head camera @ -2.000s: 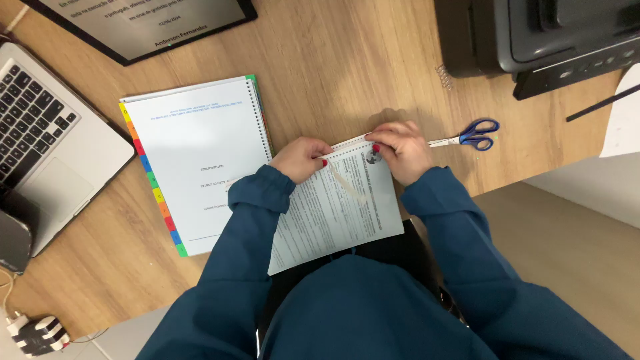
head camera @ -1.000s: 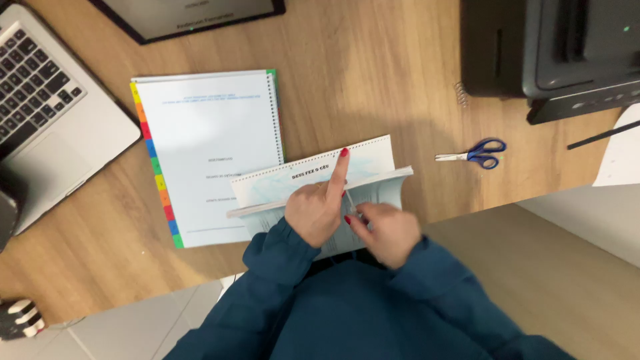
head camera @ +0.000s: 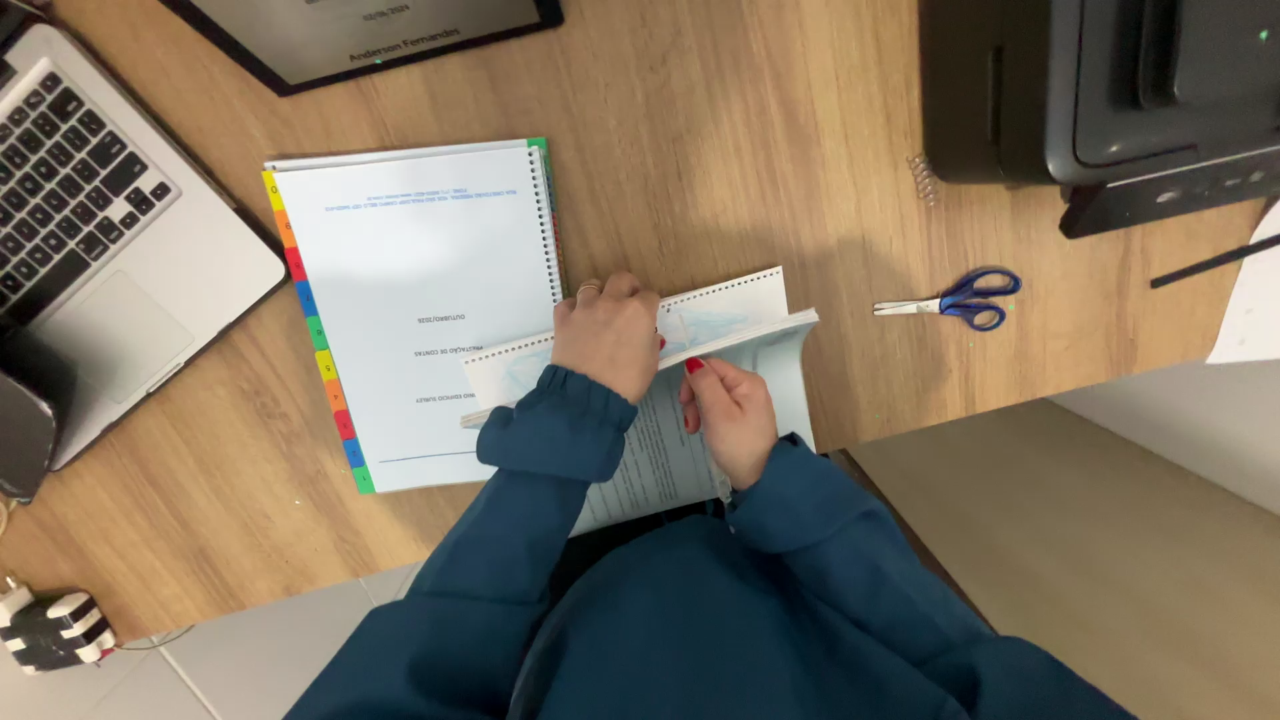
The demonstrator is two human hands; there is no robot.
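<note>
My left hand [head camera: 608, 338] rests on a stack of punched paper sheets [head camera: 735, 300], its fingertips partly hidden; whether it grips them I cannot tell. Beside it, my right hand [head camera: 732, 415] has its fingers curled at the folded-back part of the stack, with thumb and index finger near that edge. The sheets bend down over the desk's front edge toward my lap. Under their left end lies a punched document with coloured index tabs [head camera: 420, 250]. Blue-handled scissors [head camera: 950, 300] lie to the right of the sheets.
An open laptop [head camera: 130, 300] stands at the left, and a dark-framed plaque or screen [head camera: 400, 45] at the top. A black printer [head camera: 1100, 100] fills the upper right, with a wire coil [head camera: 923, 180] by its left side. A black-and-white plug adapter [head camera: 60, 625] is at lower left.
The sheets, earlier lying flat with both hands at their punched edge, are now folded back. Since one second ago my left hand has gone from pointing to lying over the sheets.
</note>
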